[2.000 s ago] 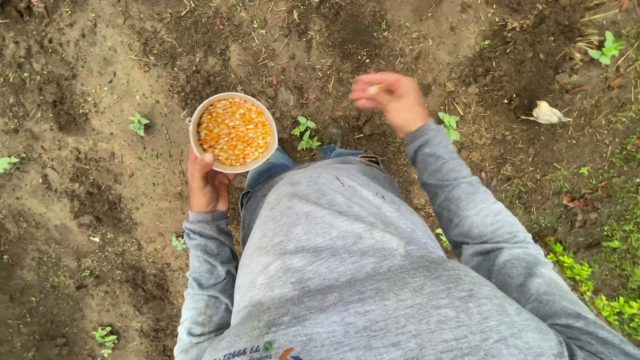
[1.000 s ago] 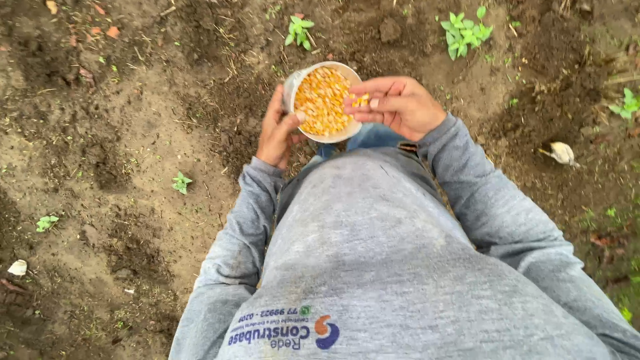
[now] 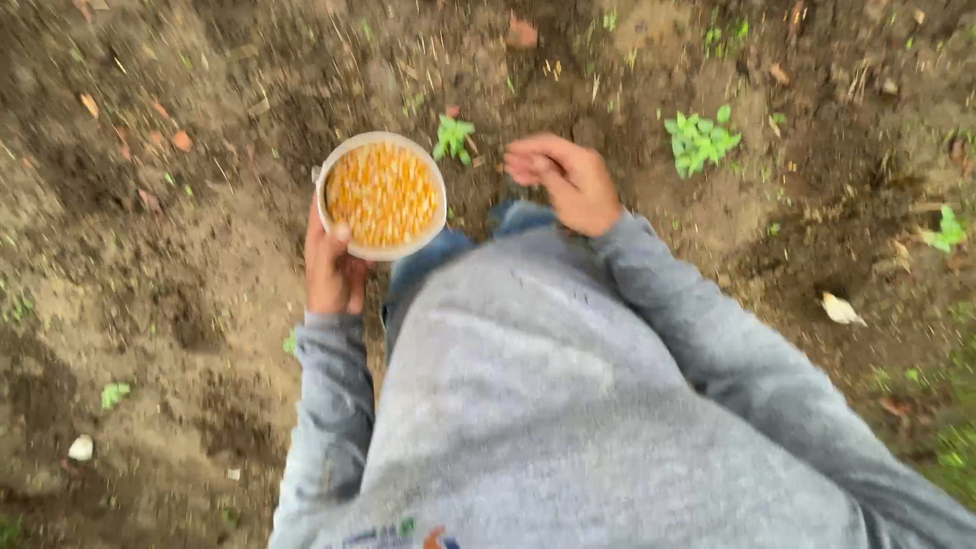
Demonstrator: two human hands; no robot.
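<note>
A round whitish tub (image 3: 444,206) full of yellow-orange corn kernels (image 3: 381,194) is held by my left hand (image 3: 332,267), with the thumb over its near rim and the fingers beneath the side. My right hand (image 3: 568,179) is to the right of the tub, apart from it, above the soil. Its fingers are curled loosely together and blurred; whether kernels are inside cannot be told. Both forearms are in grey sleeves.
Bare brown soil (image 3: 229,267) lies all around. Small green plants grow ahead (image 3: 454,139), to the right (image 3: 700,141) and at the far right (image 3: 948,230). Reddish fragments (image 3: 522,33) and a pale object (image 3: 841,308) lie on the ground.
A second ago my right hand was over the tub with kernels at its fingers; now it is away to the right. My left hand has kept hold of the tub. The ground in view has shifted.
</note>
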